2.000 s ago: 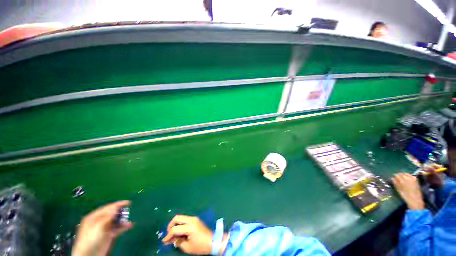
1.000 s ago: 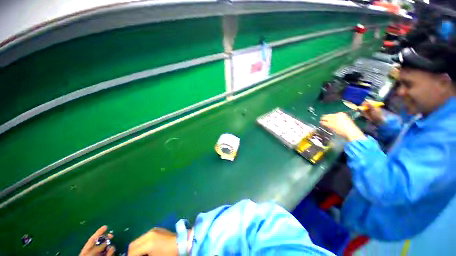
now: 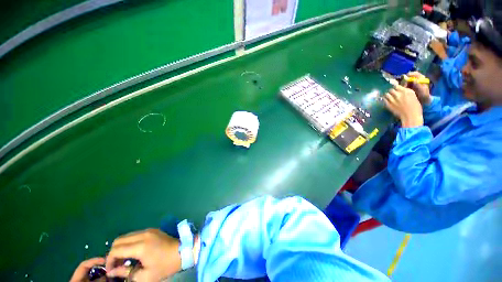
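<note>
My left hand (image 3: pixel 82 272) is at the bottom left, cut off by the lower edge, with its fingers around a small round module (image 3: pixel 97 272), dark and silvery. My right hand (image 3: pixel 144 254) is close beside it, fingers bent, with a small dark shiny part (image 3: pixel 131 263) at its fingertips. Whether this is a tool or another module cannot be told. A light blue wrist strap (image 3: pixel 186 245) is on my right wrist. The two hands nearly touch.
A white and yellow-orange tape roll (image 3: pixel 242 129) stands on the green bench mat (image 3: pixel 187 160). Beyond it lies a tray with rows (image 3: pixel 319 104) and a black-and-yellow item (image 3: pixel 350 135). At the right, a person in a blue smock (image 3: pixel 435 171) works with both hands. White specks lie near my hands.
The view has swung right and down, so the neighbouring person and tray show more fully. My hands have come closer together at the bottom left.
</note>
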